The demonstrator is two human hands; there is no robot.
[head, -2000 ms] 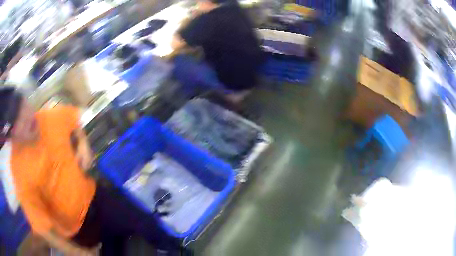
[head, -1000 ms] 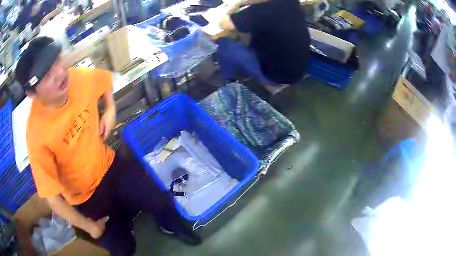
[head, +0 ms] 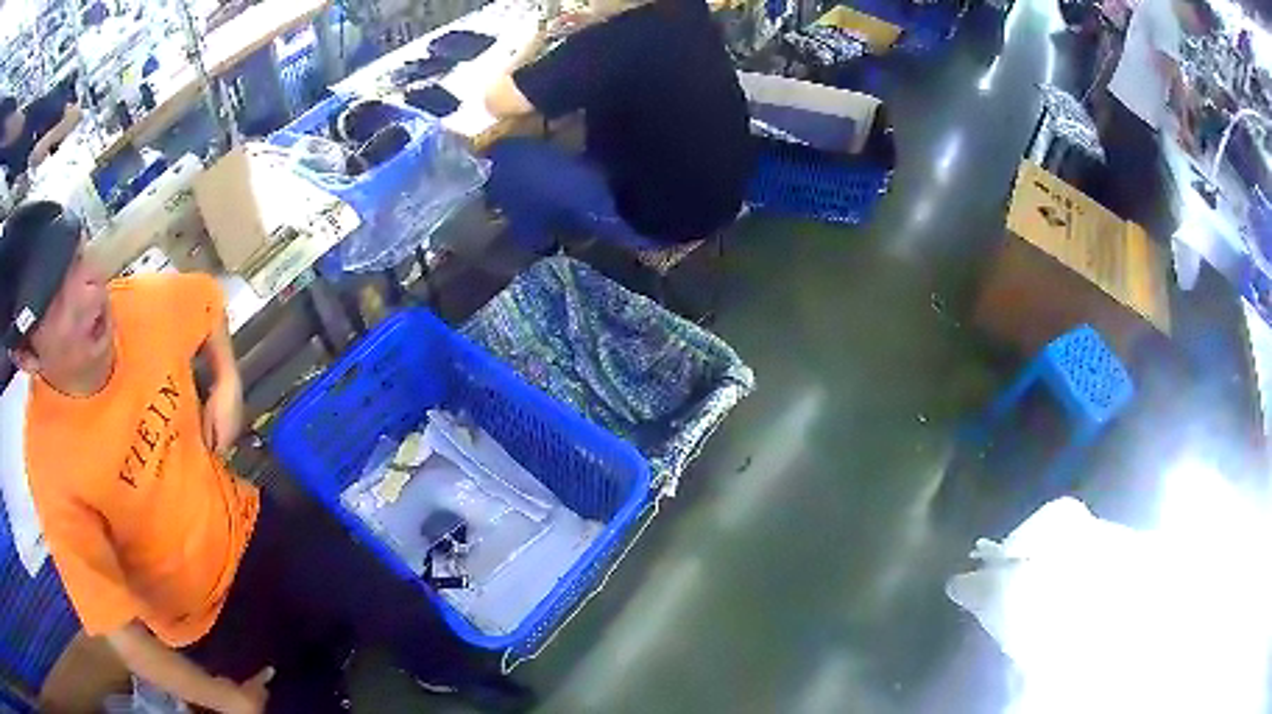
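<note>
Neither of my hands is in the picture. Nearest in front of me is a large open blue plastic crate (head: 614,537) on the floor. Pale sheets (head: 523,551) and a small black piece (head: 447,527) lie inside it. Right behind it is a basket lined with blue-green-grey patterned cloth (head: 593,342). A large white bundle (head: 1074,614), overexposed and without clear detail, is at the lower right.
A standing person in orange (head: 147,446) is at the left. A person in black (head: 670,126) sits at a table with dark pieces. Blue stool (head: 1088,374), cardboard carton (head: 1081,244) and another blue crate (head: 823,181) stand along the green floor aisle (head: 823,349).
Compared with one second ago, the view has turned right, so the crate and people sit further left. The stool and carton show more fully and more sharply.
</note>
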